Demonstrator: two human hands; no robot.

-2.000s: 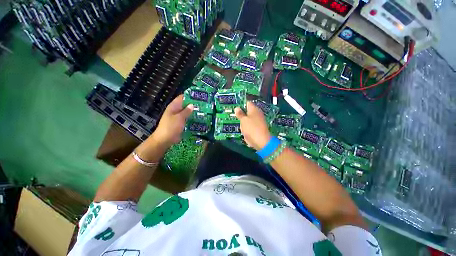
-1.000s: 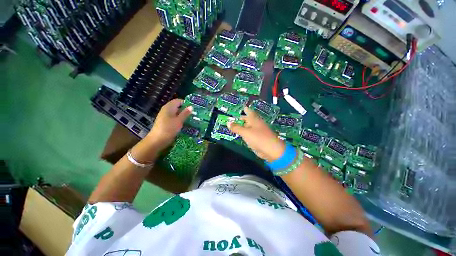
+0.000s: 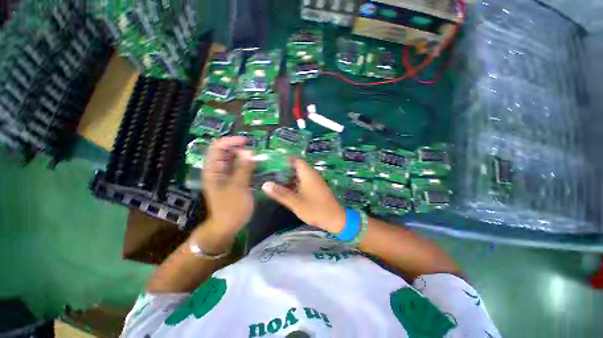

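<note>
My right hand (image 3: 311,198) holds a green circuit board (image 3: 276,165) in front of my body, thumb at its near edge. The board is blurred and its display cannot be made out. My left hand (image 3: 228,185) is at the board's left side, fingers raised and blurred; whether it grips the board cannot be told. Other green boards with dark displays lie on the dark green mat beyond and to the right, one of them a board (image 3: 393,158) in the right-hand group. A red test lead (image 3: 370,83) with a white end piece (image 3: 325,121) lies behind them.
Black slotted rack (image 3: 142,138) at left, with racks of upright boards (image 3: 155,39) behind it. Clear blister trays (image 3: 529,132) are stacked at right. Part of a beige bench instrument (image 3: 406,23) and a dark slab (image 3: 250,23) show at the top edge.
The view has swung right, so the mat's things appear further left and higher. My left hand has left the boards at left and come close to my right hand, with a board between them.
</note>
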